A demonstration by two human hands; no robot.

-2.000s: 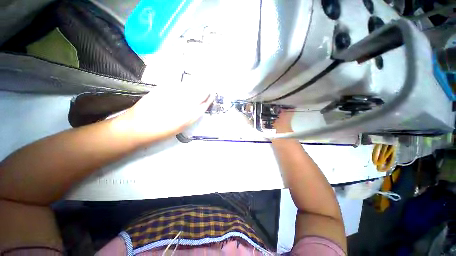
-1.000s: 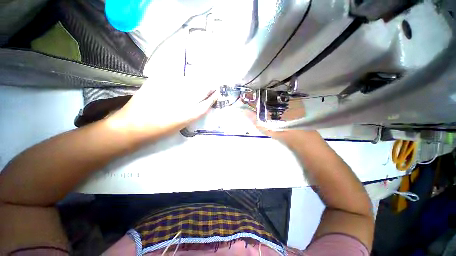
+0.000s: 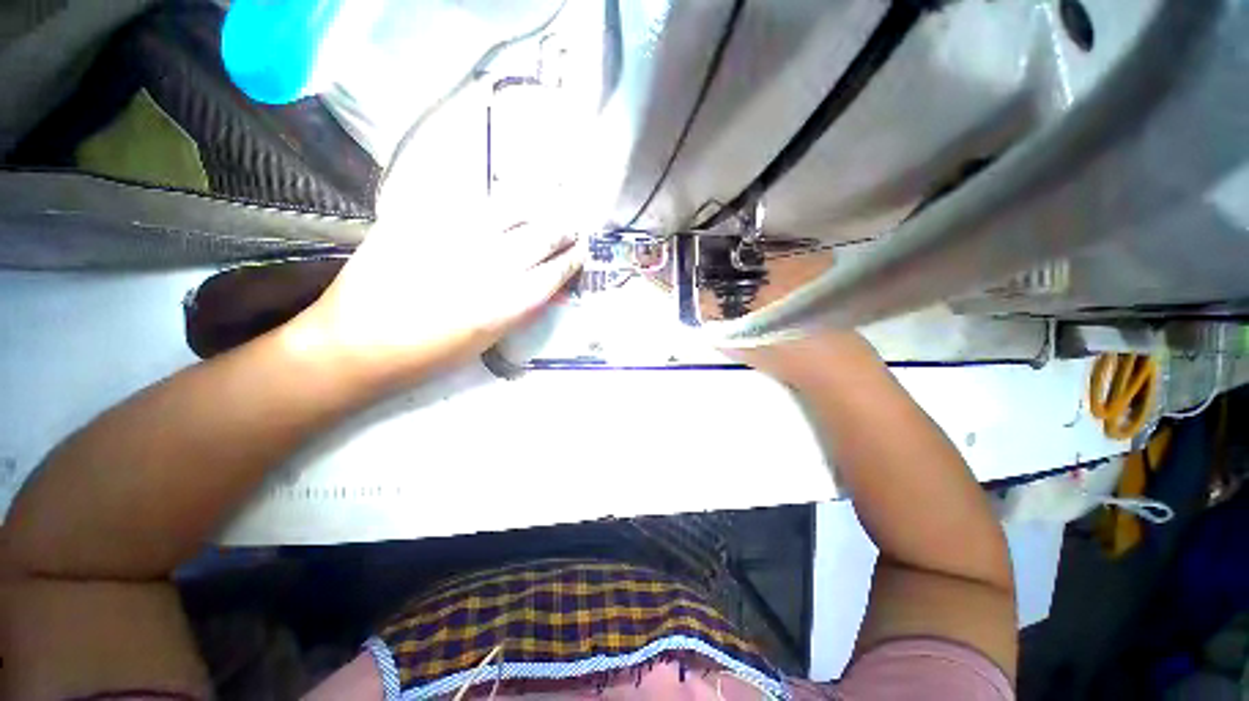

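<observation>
My left hand (image 3: 459, 267) lies flat beside the needle area, its fingers pointing at the presser foot (image 3: 603, 263); it is overexposed, and what lies under it cannot be made out. My right hand (image 3: 788, 288) is behind the presser foot and tension parts, mostly hidden by the white sewing machine head (image 3: 849, 123); its fingers and any hold do not show. A dark panel (image 3: 260, 304) sticks out left of my left wrist. The lighter grey cloth (image 3: 178, 219) runs to the left, with a yellow-green patch (image 3: 144, 144) on dark ribbed cloth behind it.
The white table (image 3: 548, 452) has ruler marks along its front edge. Yellow-orange scissor handles (image 3: 1123, 393) lie at its right end. A bright blue object (image 3: 278, 48) is at the upper left by the machine. The checked apron (image 3: 575, 616) is below the table edge.
The view has shifted, so the machine head looks larger and the blue object sits further left. My right forearm appears further right than at first. My left hand stays beside the presser foot.
</observation>
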